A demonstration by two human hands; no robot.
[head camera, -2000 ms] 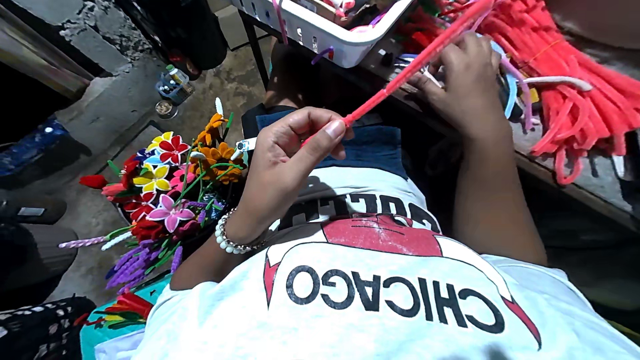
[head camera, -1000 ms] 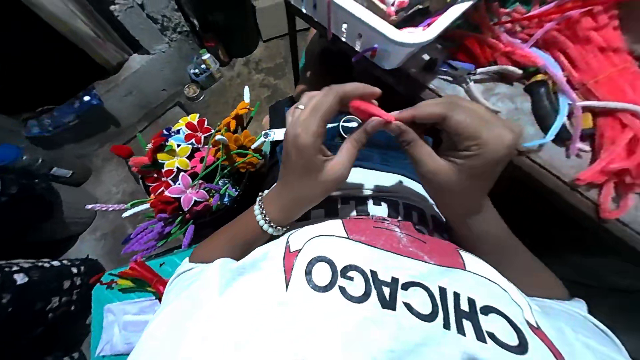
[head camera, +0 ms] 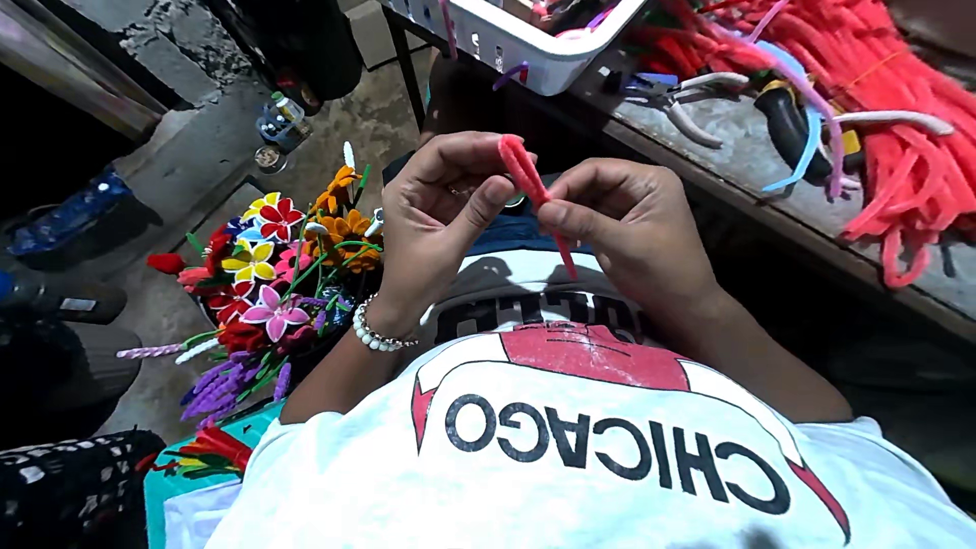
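Note:
A coral-red pipe cleaner (head camera: pixel 526 171), bent into a narrow loop with a short tail hanging down, is held over my lap. My left hand (head camera: pixel 450 213), with a beaded bracelet at the wrist, has the looped upper end at its fingertips. My right hand (head camera: pixel 625 229) pinches the loop's lower part between thumb and index finger, just above the tail. Long coral-red pipe cleaners (head camera: pixel 907 114) lie in a large bundle on the table at the right. Pliers with pale handles (head camera: pixel 690 107) and a black-handled tool (head camera: pixel 793 126) lie beside the bundle.
A white plastic basket (head camera: pixel 534 49) sits at the table's edge (head camera: pixel 762 221). At the left stands a bunch of pipe-cleaner flowers (head camera: pixel 274 267). A teal surface (head camera: pixel 160 488) below it holds more pipe-cleaner pieces (head camera: pixel 210 454). A small jar (head camera: pixel 271 158) is on the floor.
Two seconds ago the pipe cleaner was stretched out straight, with my right hand up by the table. My right hand has come down beside my left, and the pipe cleaner is now folded into a loop.

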